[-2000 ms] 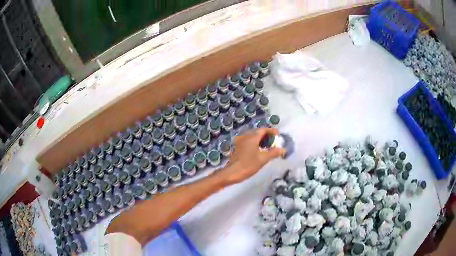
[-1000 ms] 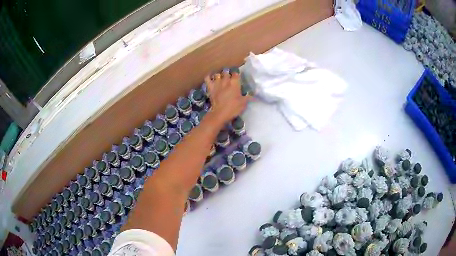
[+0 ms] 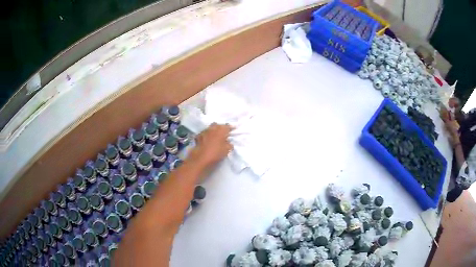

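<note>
My left hand (image 3: 211, 146) reaches up from the bottom edge and is slightly blurred. Its fingers are closed on the near left part of a crumpled white cloth or plastic bag (image 3: 229, 112). Just left of it, figurines (image 3: 129, 169) stand in tight slanting rows, dark discs upward, with purple-grey parts below. My forearm hides the right ends of the nearer rows. A loose pile of pale ruffled parts with dark round ends (image 3: 297, 233) lies at the lower right. My right hand is out of the picture.
The wooden back edge (image 3: 209, 83) runs behind the rows. Stacked blue trays (image 3: 342, 44) stand at the back, beside another white crumpled piece (image 3: 296, 44) and a pale heap (image 3: 399, 73). A blue tray of dark parts (image 3: 404, 151) is at right. Part of a person shows at the far right.
The view has swung right. My left hand has moved from the far end of the back row to the white cloth, which is now more bunched. Earlier it held a figurine.
</note>
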